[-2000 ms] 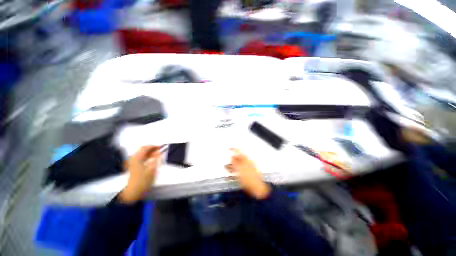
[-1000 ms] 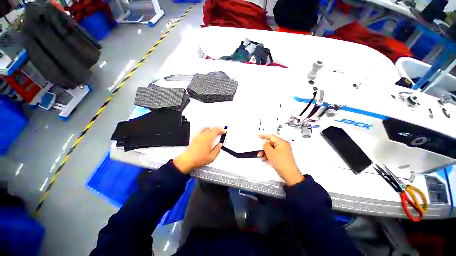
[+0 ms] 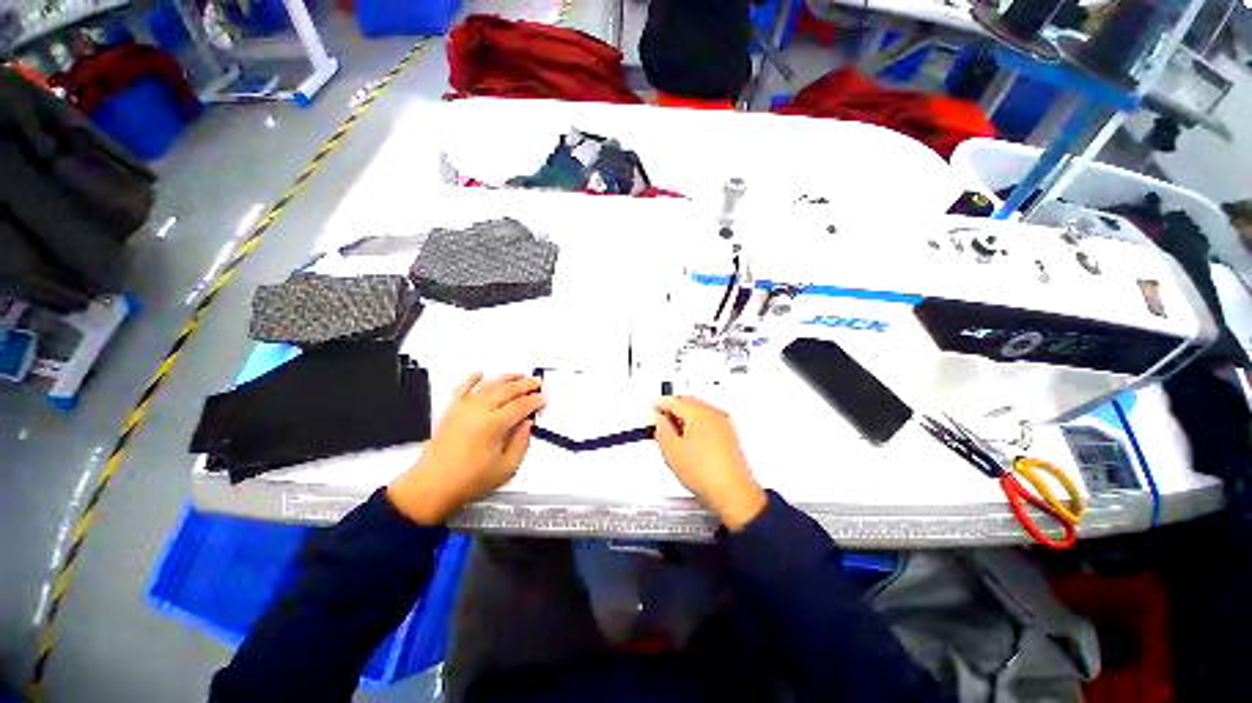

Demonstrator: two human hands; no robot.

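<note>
A white template lies on the white table, with a black lining piece showing as a narrow border along its front and sides. My left hand holds the left edge of the piece, fingers on top. My right hand holds the right edge with its fingertips. The piece lies left of and in front of the needle area of the sewing machine. The template's back edge blends with the table.
A black lining stack lies at left, with two grey check stacks behind it. Fabric scraps lie at the back. A phone-like black rectangle and red-and-orange scissors lie at right. A blue bin is below.
The view has shifted, so the table sits further left. Both hands stay at the piece; it now shows a black border on both sides as well as the front, with my left hand flatter on its edge.
</note>
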